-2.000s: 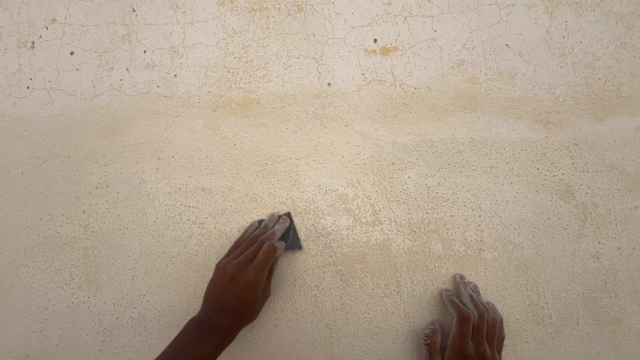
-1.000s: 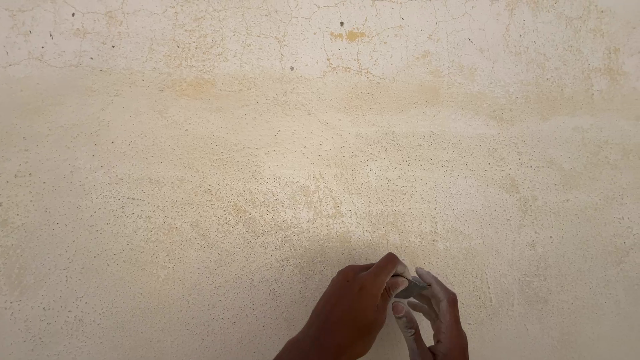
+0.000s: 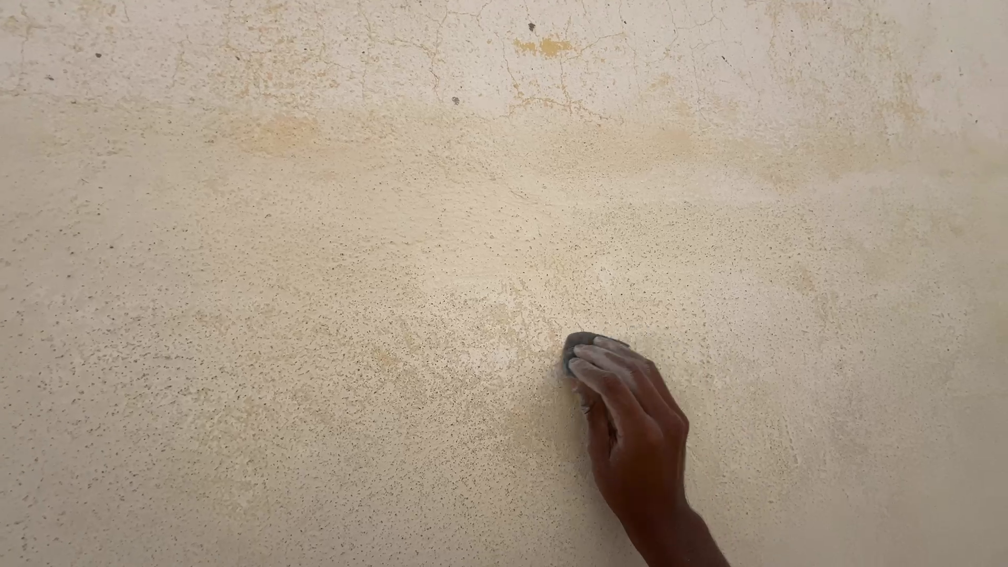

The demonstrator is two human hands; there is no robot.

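My right hand point(image 3: 638, 433) reaches up from the lower right, its back towards me and its thumb on the left side. Under its dusty, whitened fingertips it holds a dark grey piece of what looks like sandpaper point(image 3: 577, 346), flat against a cream plastered wall point(image 3: 315, 378). Only the upper and left edges of the piece show; the fingers cover the rest. Fine dark specks dot the wall around the hand. My left hand is out of view.
Wall fills the whole view. Its upper band is paler, with thin cracks, small dark pits and a yellow-orange patch point(image 3: 543, 47). A faint orange stain point(image 3: 279, 135) lies at the upper left.
Two seconds ago my left hand held the dark piece on the wall; one second ago both hands met around it. Now my right hand has it, and my left hand has left the view.
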